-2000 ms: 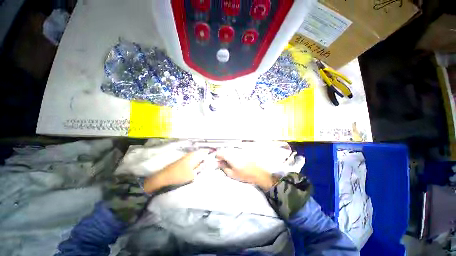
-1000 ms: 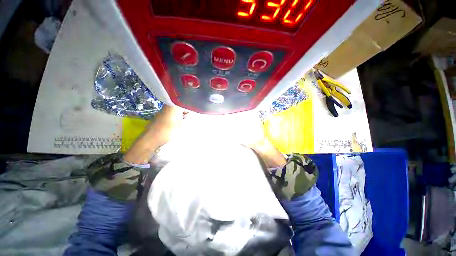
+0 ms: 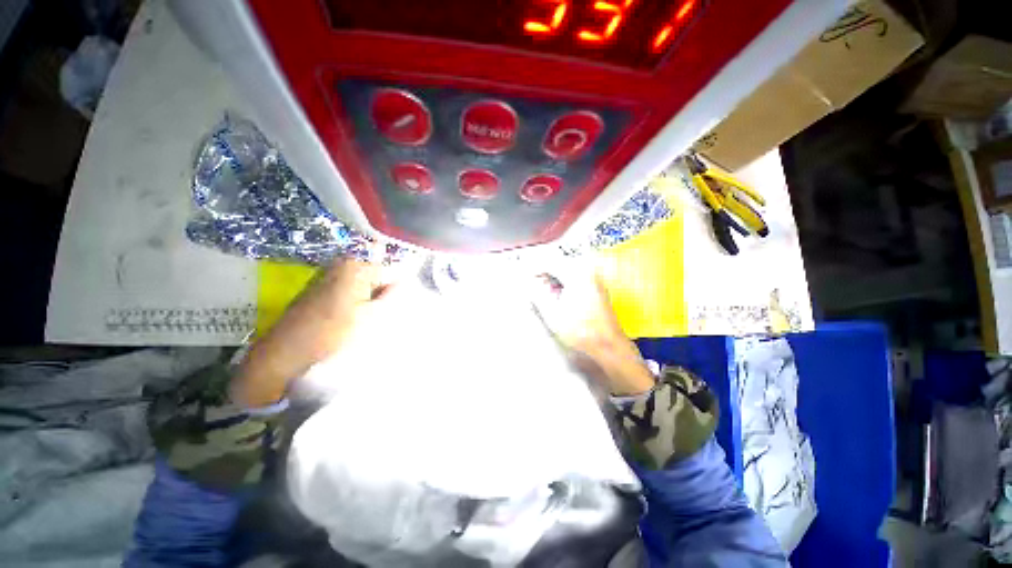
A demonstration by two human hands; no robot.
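The garment (image 3: 444,444) lies over my lap and the table edge, pale and glaring white under the lamp. The snap-setting machine (image 3: 466,144) hangs over it with red front, round red buttons and red digits above. My left hand (image 3: 316,327) is at the garment's left side under the machine head, its fingers at the cloth near the left snap heap. My right hand (image 3: 588,327) is at the garment's right side, fingertips washed out by glare on the cloth. The dies are mostly lost in glare; a small dark metal part shows between the hands.
The left heap of snap parts (image 3: 266,200) and right heap (image 3: 633,220) flank the machine. Pliers (image 3: 727,202) and a cardboard box (image 3: 816,89) are at the right. A blue crate (image 3: 849,433) holding cloth stands below right. A garment pile (image 3: 72,433) lies at left.
Both hands and the garment have moved from my lap forward under the machine head. Since the second frame, the display's last digit has changed from 0 to 1, and my left hand has shifted slightly left.
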